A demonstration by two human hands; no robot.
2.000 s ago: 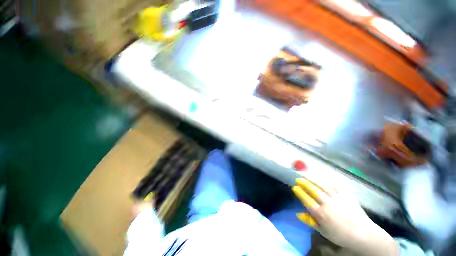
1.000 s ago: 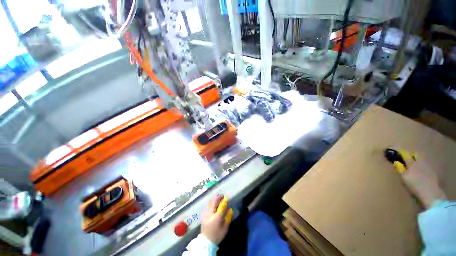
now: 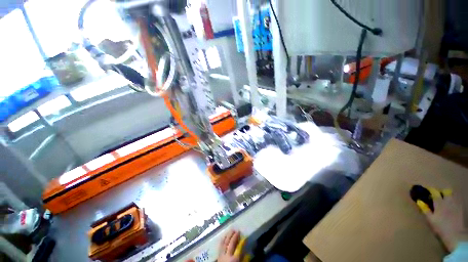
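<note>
My right hand (image 3: pixel 444 217), with yellow finger cots, has its fingertips on a black plastic housing (image 3: pixel 422 197) on the cardboard sheet (image 3: pixel 372 210) at right. My left hand (image 3: pixel 231 246) is at the table's front edge, cut off by the lower rim, with no part visible in it. A black housing (image 3: pixel 113 228) sits in the left orange fixture (image 3: pixel 122 240). Another housing (image 3: pixel 229 166) is in the right fixture (image 3: pixel 231 177), partly hidden by the machine head (image 3: pixel 214 152) over it.
A long orange axis cover (image 3: pixel 128 165) runs along the back. Plastic bags with dark parts (image 3: pixel 279 134) lie right of the right fixture. Green buttons are on the front edge (image 3: pixel 224 219) and farther right (image 3: pixel 286 196). Machine frames and cables stand behind.
The view has swung right from the left-side carton and parts, then tilted up slightly. The right hand, on the housing on the cardboard one second ago, is still there. The left hand stays near the front edge.
</note>
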